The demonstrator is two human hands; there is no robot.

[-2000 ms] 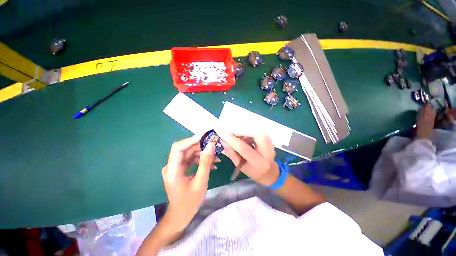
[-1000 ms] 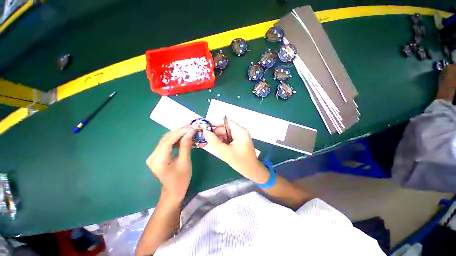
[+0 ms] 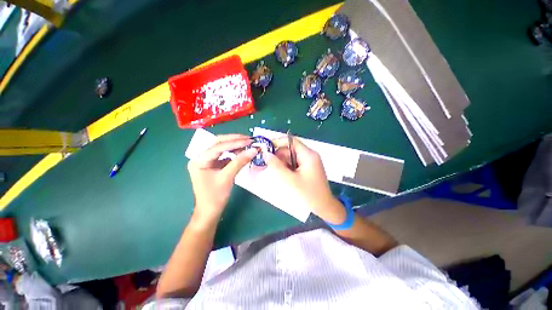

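A round electronic unit [image 3: 262,150] is held between the fingertips of both hands, above two long white strips. My left hand [image 3: 213,172] grips its left side. My right hand [image 3: 305,181] touches its right side and also holds a thin dark stick-like tool, perhaps tweezers [image 3: 292,152], pointing up between the fingers. One white strip [image 3: 275,194] lies slanted under the hands. The other strip [image 3: 378,172], with a grey-brown end, reaches out to the right. Fingers hide part of the unit's face.
A red tray [image 3: 181,104] holds many small white parts. Several round units [image 3: 327,64] lie right of it, beside a fanned stack of grey-brown strips [image 3: 433,79]. A blue-ended pen [image 3: 128,152] lies left. A yellow strip [image 3: 133,112] edges the belt. A silvery bundle [image 3: 46,241] is far left.
The view has shifted and turned, bringing the silvery bundle further in at left. Both hands still hold the unit. The tool in my right hand now points up instead of down.
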